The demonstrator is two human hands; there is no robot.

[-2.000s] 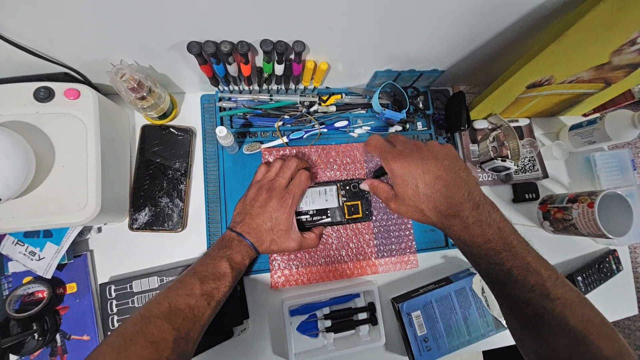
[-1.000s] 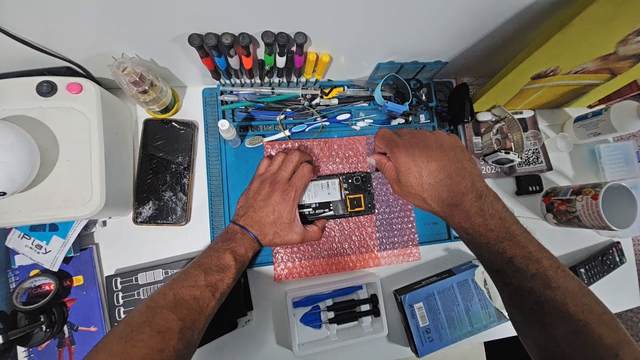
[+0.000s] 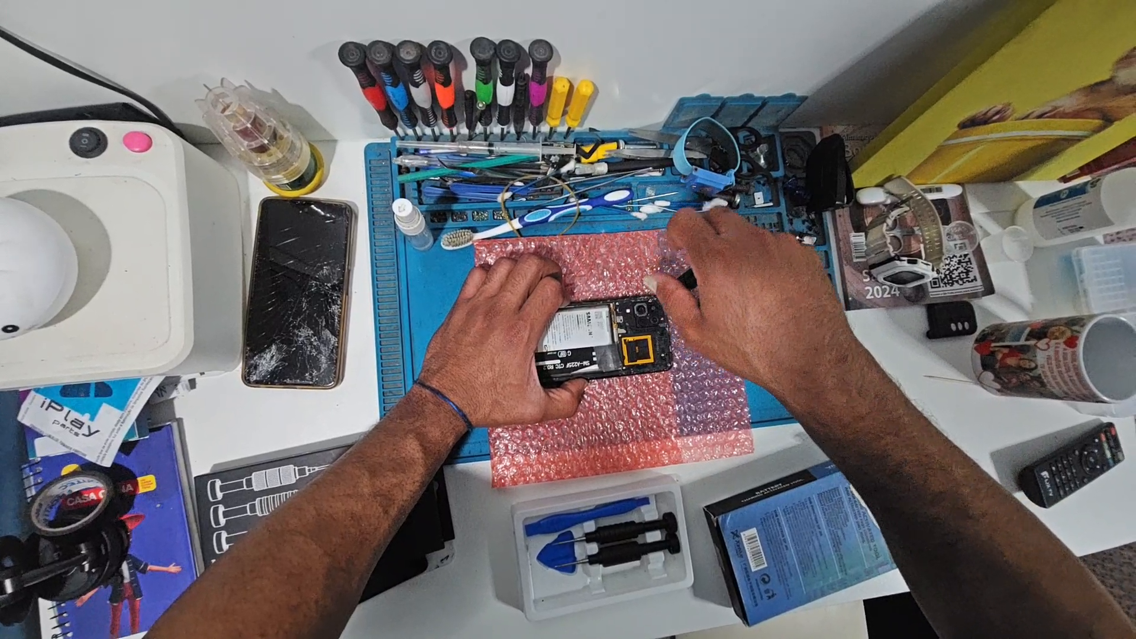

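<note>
An opened smartphone (image 3: 603,342), its battery and camera modules exposed, lies on a sheet of red bubble wrap (image 3: 621,444) over a blue silicone repair mat (image 3: 435,293). My left hand (image 3: 501,346) grips the phone's left part, fingers above it and thumb below. At the phone's upper right corner is my right hand (image 3: 754,297), its fingers closed on a small dark tool (image 3: 687,279), mostly hidden by the hand. A white plastic tray (image 3: 603,586) below holds small black-handled screwdrivers (image 3: 626,541) and blue pry tools (image 3: 559,552).
Upright screwdrivers (image 3: 484,71) line the mat's back edge, with a toothbrush (image 3: 568,209) and tweezers nearby. A cracked phone (image 3: 298,293) lies left, beside a white machine (image 3: 98,257). A blue box (image 3: 808,541) sits front right; a printed mug (image 3: 1047,359) and remote (image 3: 1072,463) are farther right.
My right hand has shifted slightly along the phone's upper right edge. My left hand keeps its hold on the phone.
</note>
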